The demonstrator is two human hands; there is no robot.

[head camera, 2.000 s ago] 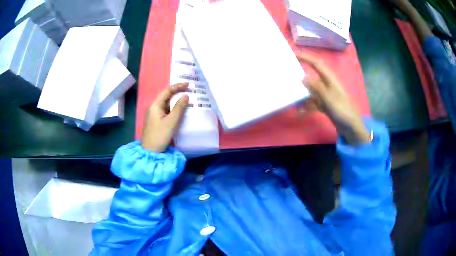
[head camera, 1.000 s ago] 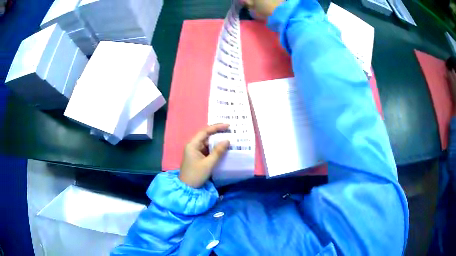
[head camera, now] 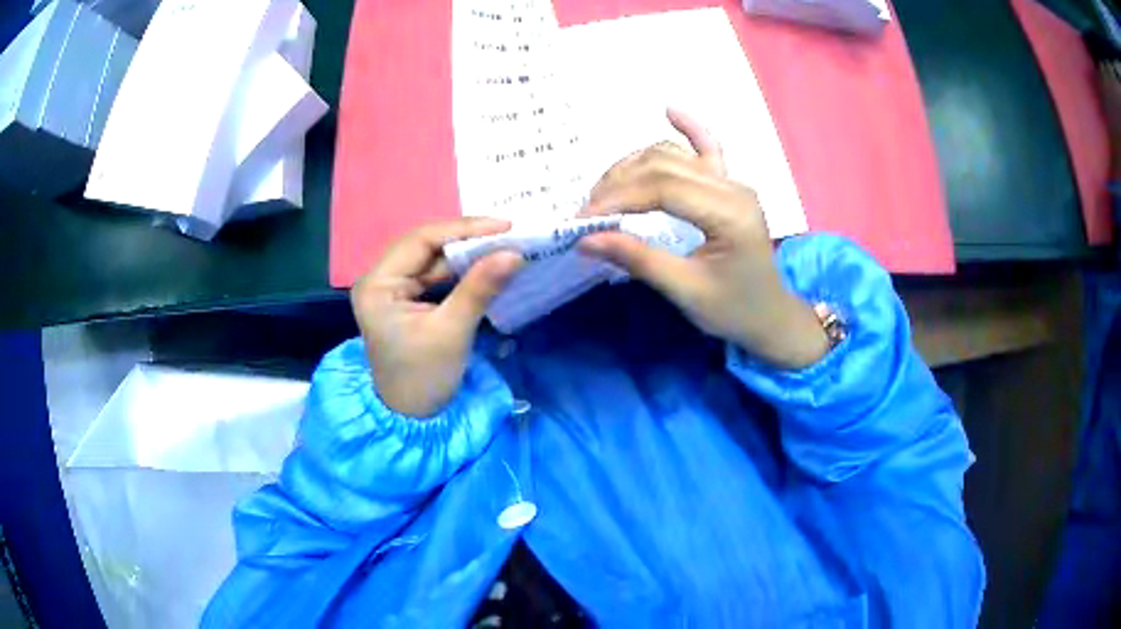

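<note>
A long white label strip (head camera: pixel 507 129) with rows of small black barcodes lies down the red mat (head camera: pixel 400 148) and bends over near its front edge. My left hand (head camera: pixel 424 301) pinches the strip's left side at the bend between thumb and fingers. My right hand (head camera: pixel 707 246) pinches the strip's right side there, at a row of barcodes. Whether a label is lifted off is unclear. A flat white box (head camera: pixel 701 92) lies on the mat, partly behind my right hand and beside the strip.
White boxes (head camera: pixel 172 105) lie piled at the left on the dark green table (head camera: pixel 998 135). Another white box (head camera: pixel 821 10) is at the mat's far right. A large white bag (head camera: pixel 160 516) is below the table at left. A second red mat (head camera: pixel 1067 111) is at far right.
My right hand has come back from the far end of the strip to its near end. The strip now bends up between both hands. The view has shifted.
</note>
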